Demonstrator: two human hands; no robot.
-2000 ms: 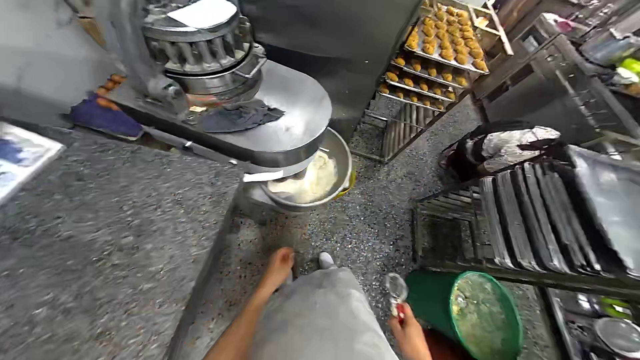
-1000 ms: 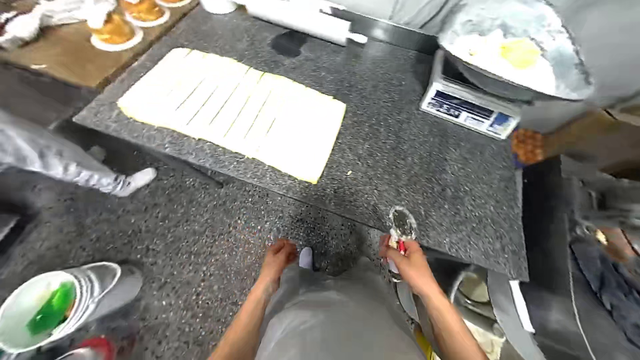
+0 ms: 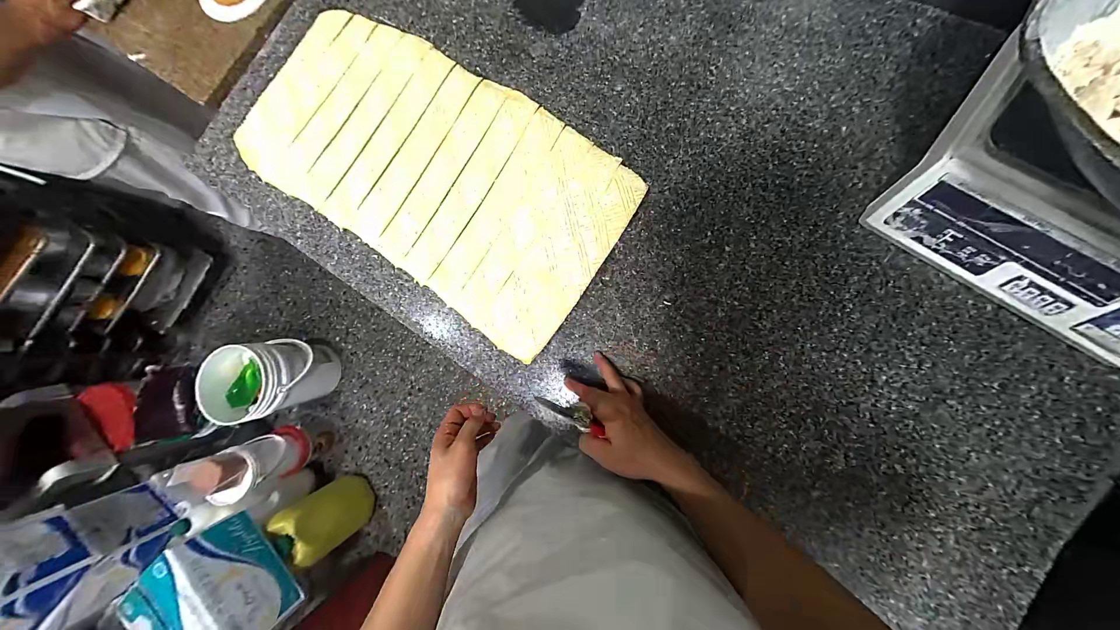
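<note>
A flat slab of pale yellow dough (image 3: pixel 437 175), scored by several parallel slits, lies on the speckled stone counter (image 3: pixel 744 289). My right hand (image 3: pixel 621 424) is at the counter's near edge, just off the dough's lower corner, with two fingers stretched out. Its other fingers hold a small tool with a red handle (image 3: pixel 598 430) and a metal end (image 3: pixel 564 409); the tool's exact kind is hard to tell. My left hand (image 3: pixel 459 446) hangs over the floor before the counter edge, fingers curled and thumb near the fingertips; I see nothing in it.
A digital scale (image 3: pixel 1006 271) carries a metal bowl (image 3: pixel 1063 96) of flour-like stuff at the right. At the left are a white bucket (image 3: pixel 293 381) with something green inside, a yellow container (image 3: pixel 324 521), a teal and white package (image 3: pixel 214 577) and another person's arm (image 3: pixel 35 31).
The view has swung from the mixer and racks to the counter, then closer to the dough. My right hand, still with the red-handled tool, now has two fingers extended.
</note>
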